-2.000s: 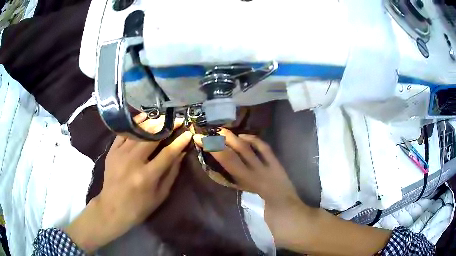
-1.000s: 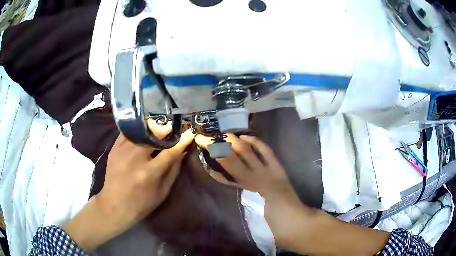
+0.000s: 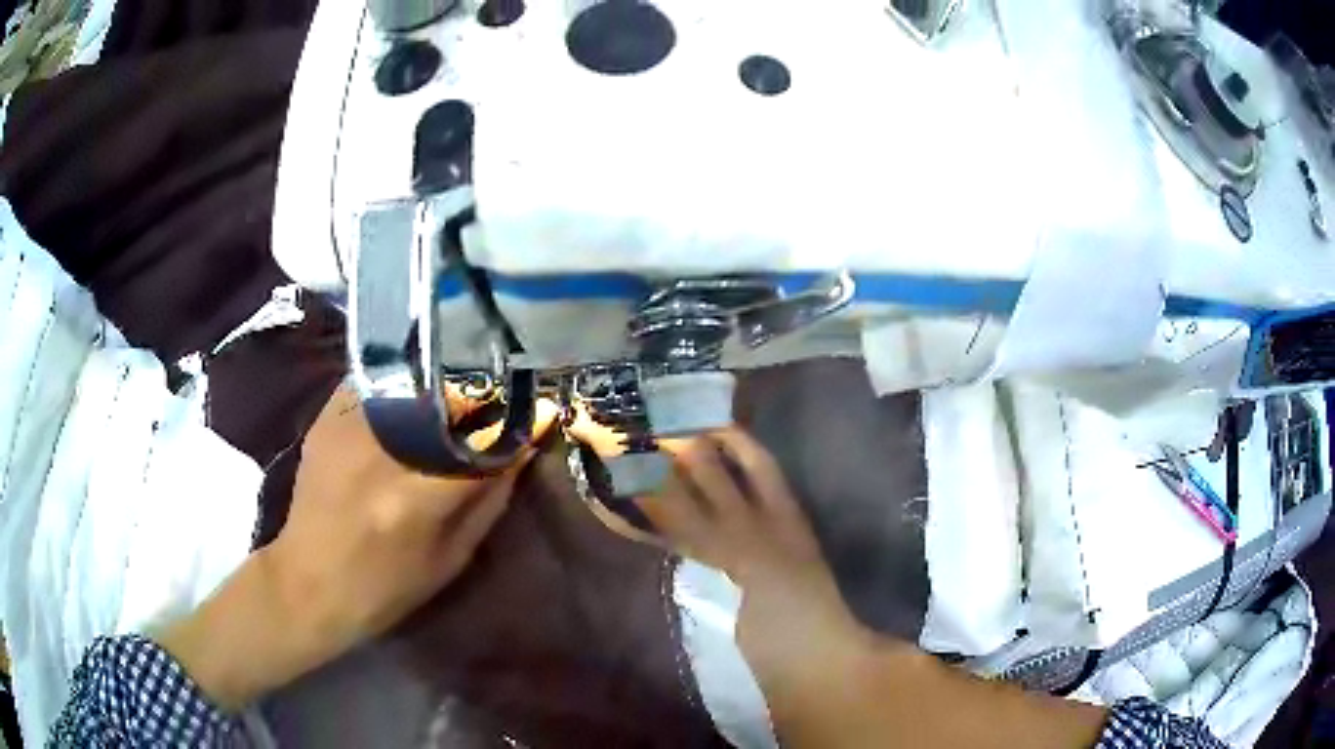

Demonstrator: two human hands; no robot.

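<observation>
The dark brown panel [image 3: 571, 615] lies under the sewing machine head [image 3: 732, 161] and spreads toward me and to the far left. My left hand [image 3: 388, 505] presses on it left of the needle area, fingertips partly hidden behind the curved metal guard [image 3: 393, 337]. My right hand [image 3: 732, 505] lies on the panel right of the needle, fingertips partly hidden by the small grey block [image 3: 638, 473]. Both hands' fingertips meet near the lit presser foot. A narrow gold-looking edge curves from there toward me. A white strip [image 3: 718, 644] lies beside my right wrist.
White quilted fabric [image 3: 110, 498] is heaped at left. White pieces [image 3: 974, 512] lie right of the panel. Pink and blue pens [image 3: 1201, 498] lie on the right tabletop. A white cloth band [image 3: 1091, 220] wraps the machine arm. More padded white fabric [image 3: 1230, 644] is at lower right.
The machine head appears lower in the view, showing more of its top. Both hands stay near the needle; my right hand and the white strip appear slightly further left.
</observation>
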